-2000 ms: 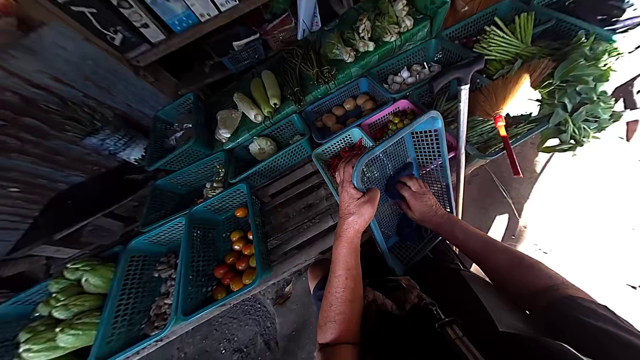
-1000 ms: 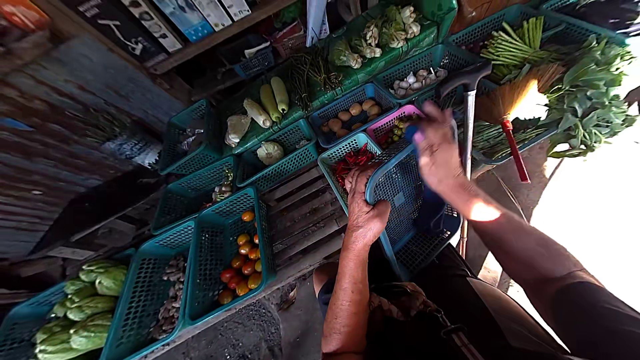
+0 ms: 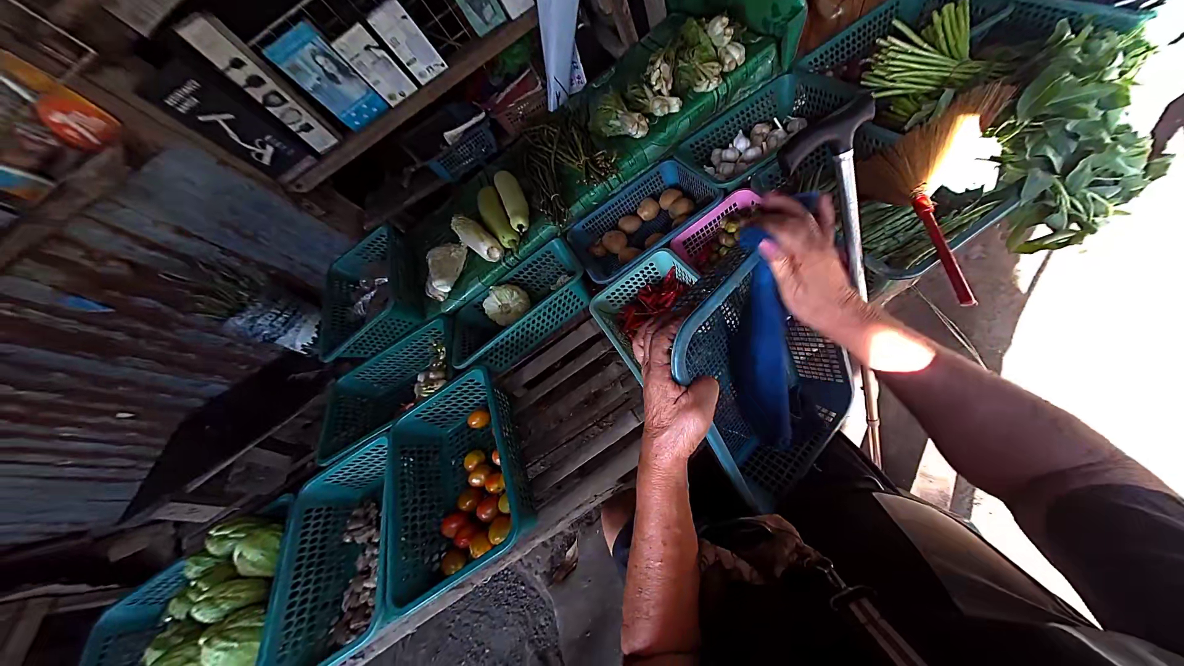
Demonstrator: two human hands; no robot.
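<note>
My left hand [image 3: 673, 393] grips the near-left rim of a blue-green plastic basket [image 3: 826, 407], which is tilted on its side over my lap. A dark blue cloth [image 3: 766, 342] hangs down into this basket from my right hand [image 3: 807, 264], which is blurred at the basket's upper edge. Just beyond my left fingers, a small green basket holds red chili peppers [image 3: 655, 301]. Next to it stands a pink basket [image 3: 712, 225] with small green and red produce. The palm side of my right hand is partly hidden.
A walking cane [image 3: 853, 213] and a red-handled broom [image 3: 942, 245] are right of my right hand. Left of me, baskets hold tomatoes [image 3: 486, 509], a cabbage [image 3: 507, 303] and leafy greens [image 3: 231, 587]. Potatoes [image 3: 638, 225] and garlic [image 3: 751, 148] lie behind, and a slatted wooden stand [image 3: 578, 398] is underneath.
My right hand has come up from inside the basket to its upper edge, and the blue cloth now hangs more stretched out. My left hand has stayed on the rim.
</note>
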